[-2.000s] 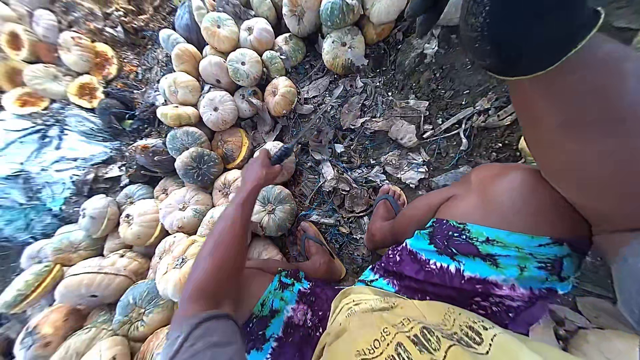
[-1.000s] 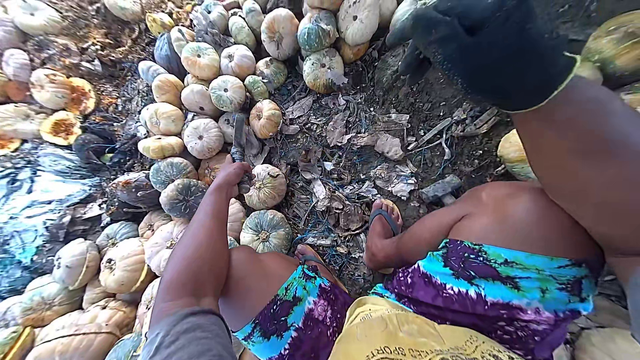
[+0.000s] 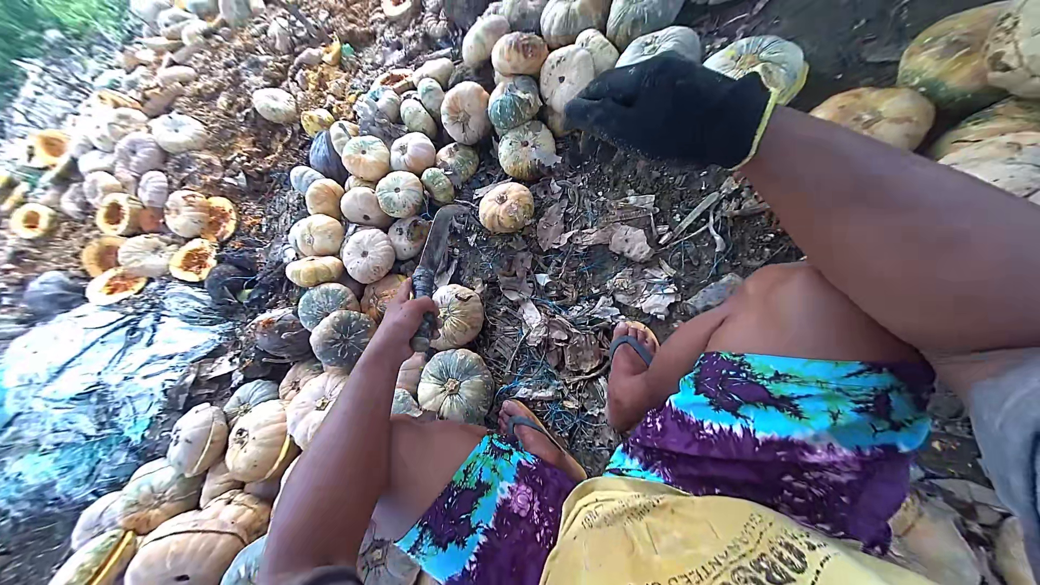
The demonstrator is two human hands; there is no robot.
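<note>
My left hand (image 3: 406, 321), bare, is closed around the dark wrapped handle of a large knife (image 3: 431, 264). The blade points up and away from me, beside the pile of squashes, with a pale squash (image 3: 457, 317) just right of the handle. A small orange-tan squash (image 3: 505, 207) lies on the dirt right of the blade tip. My right hand (image 3: 670, 110), in a black glove with a yellow cuff edge, has its fingers curled beside a pale squash (image 3: 566, 77) and below a grey-green one (image 3: 662, 45). Its palm side is hidden, so whether it grips anything is unclear.
Squashes crowd the left and far side, and larger ones (image 3: 873, 114) lie at the right. Cut squashes (image 3: 193, 260) with orange flesh lie far left near a plastic sheet (image 3: 81, 390). Dry leaves (image 3: 630, 242) litter the ground before my sandalled feet (image 3: 630, 374).
The small orange-tan squash has moved right, away from the pile's edge where it was one second ago. My gloved right hand has moved left. My left hand still holds the knife.
</note>
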